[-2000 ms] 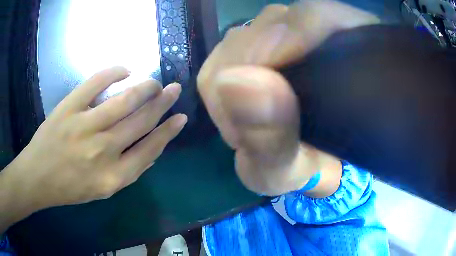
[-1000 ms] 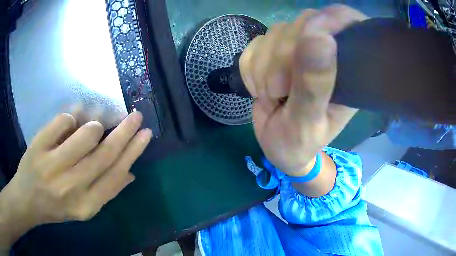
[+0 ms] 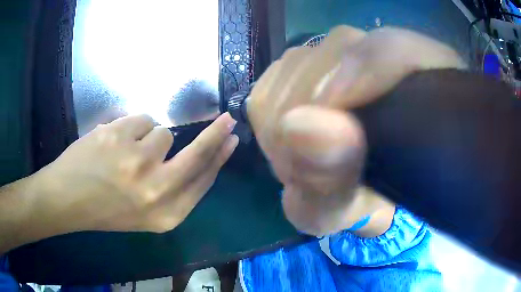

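My right hand [image 3: 320,125] is closed around a thick dark electric screwdriver [image 3: 445,154]; its ribbed nose [image 3: 237,102] is at the lower end of the honeycomb strip. The bit's tip cannot be made out. The device unit, with a bright silver plate [image 3: 143,63] and a dark honeycomb strip [image 3: 235,48], lies in a black tray [image 3: 50,74]. My left hand [image 3: 131,171] rests at the unit's lower edge, index and middle fingertips just below the screwdriver nose. Nothing is seen gripped in it.
The perforated round screw plate [image 3: 315,40] is mostly hidden behind my right hand. The dark green bench [image 3: 228,199] has its front edge below my hands. Cables and a blue item [image 3: 491,65] are at the upper right. My blue smock [image 3: 343,268] is below.
A second ago the screwdriver nose was over the round screw plate; now it is at the unit's corner. The view has shifted, so the unit appears further right. My left hand stays at the unit's lower edge.
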